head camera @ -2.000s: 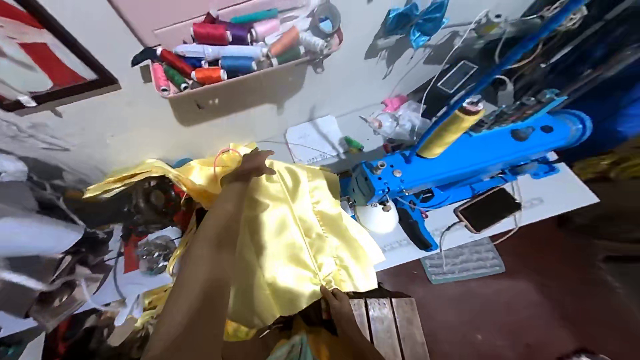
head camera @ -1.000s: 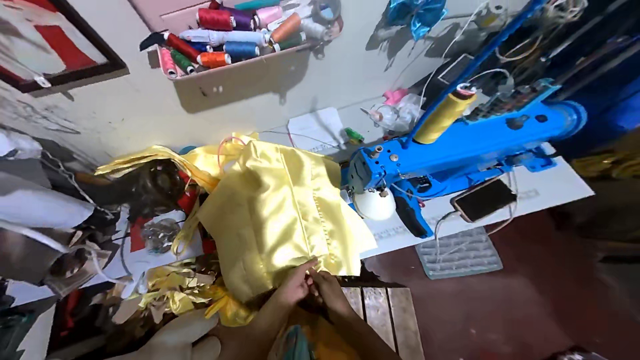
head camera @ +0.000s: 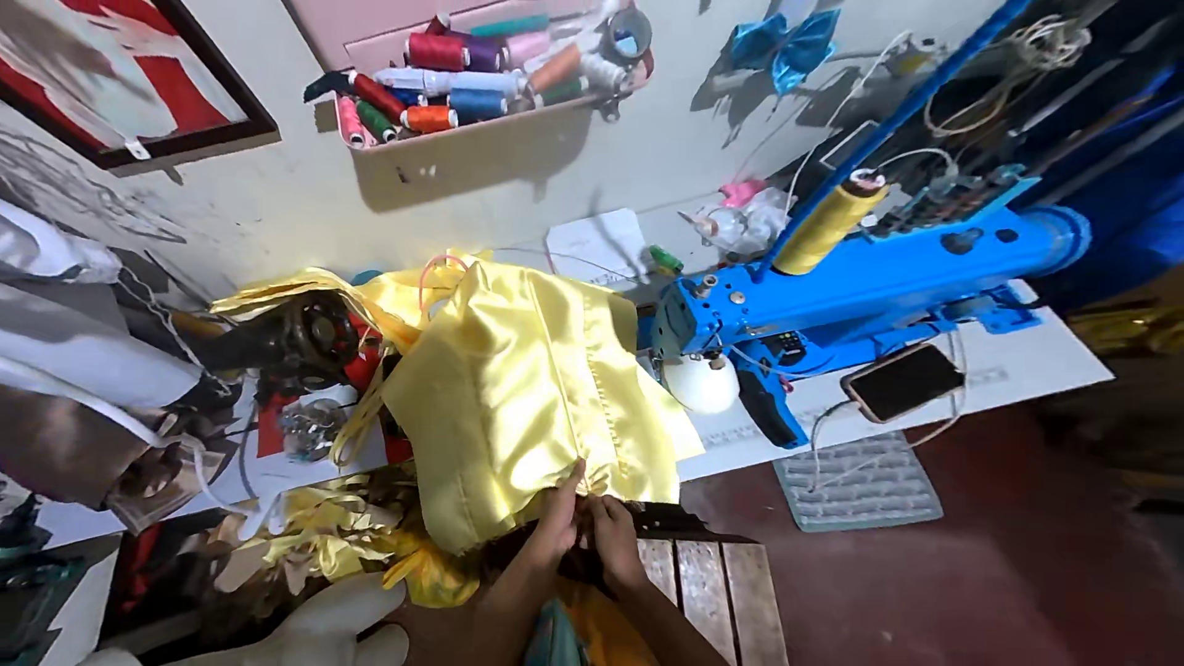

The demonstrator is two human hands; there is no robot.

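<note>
Yellow satin fabric [head camera: 518,388] with a gathered seam lies over the white table edge, left of a blue sewing machine [head camera: 869,277]. My left hand [head camera: 561,509] pinches the fabric's near edge by the seam. Close beside it, my right hand [head camera: 612,535] is closed on the same edge, the two hands almost touching. A cone of yellow thread [head camera: 828,227] stands on the machine. The fabric's right side reaches a white round part [head camera: 701,383] under the machine's head. The fingertips are partly hidden.
A phone [head camera: 905,382] with a cable lies at the table's right. A wall box [head camera: 490,120] holds thread spools. A dark old machine [head camera: 287,342] and scraps [head camera: 324,532] are on the left. A wooden slatted bench [head camera: 708,592] is below, beside a grey pad [head camera: 858,483] on the floor.
Two seconds ago my left hand was on the fabric's upper part; it has come down beside my right hand at the near edge. Both hands have stayed there since the middle frame.
</note>
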